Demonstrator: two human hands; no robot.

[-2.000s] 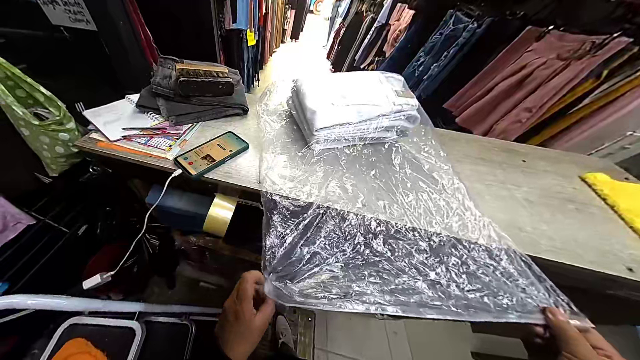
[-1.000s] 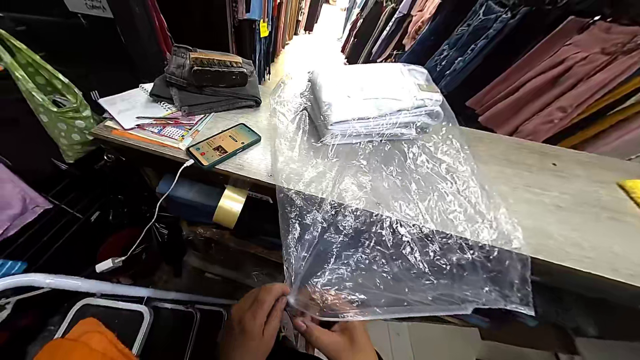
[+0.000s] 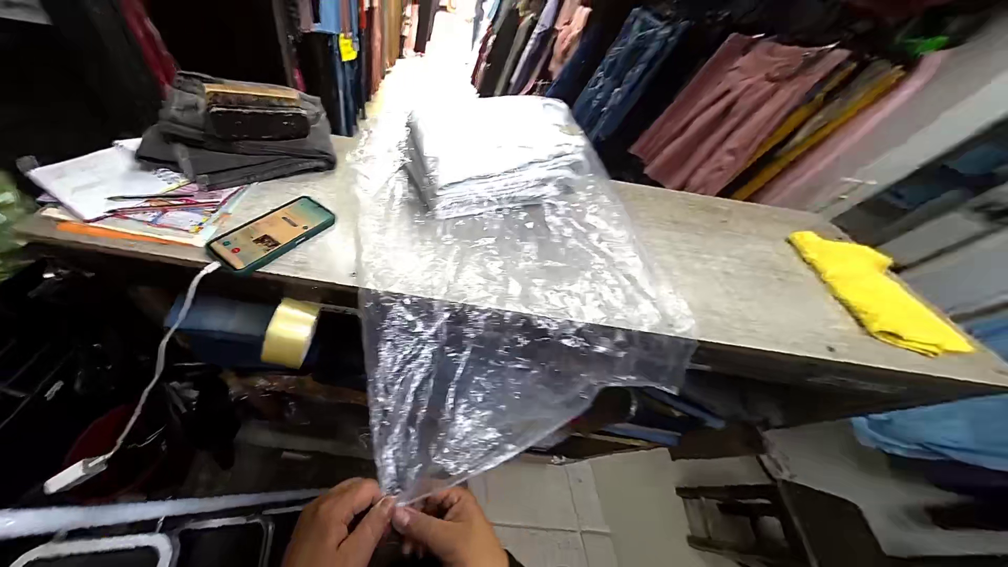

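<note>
A clear plastic bag lies over the edge of the counter, with a stack of folded white garments inside its far end. The bag's near part hangs off the edge and narrows toward my hands. My left hand pinches its near left corner between thumb and fingers. Right beside it, my right hand pinches the gathered film at the same corner. The right side of the bag's near edge hangs loose.
A phone on a white cable, papers and folded dark trousers lie on the counter's left. A yellow cloth rests at its right. A tape roll sits under the edge. Clothes hang behind.
My right hand has moved left from the bag's far right corner to beside my left hand. The near edge, stretched wide two seconds ago, is now gathered at the left. The view has shifted somewhat.
</note>
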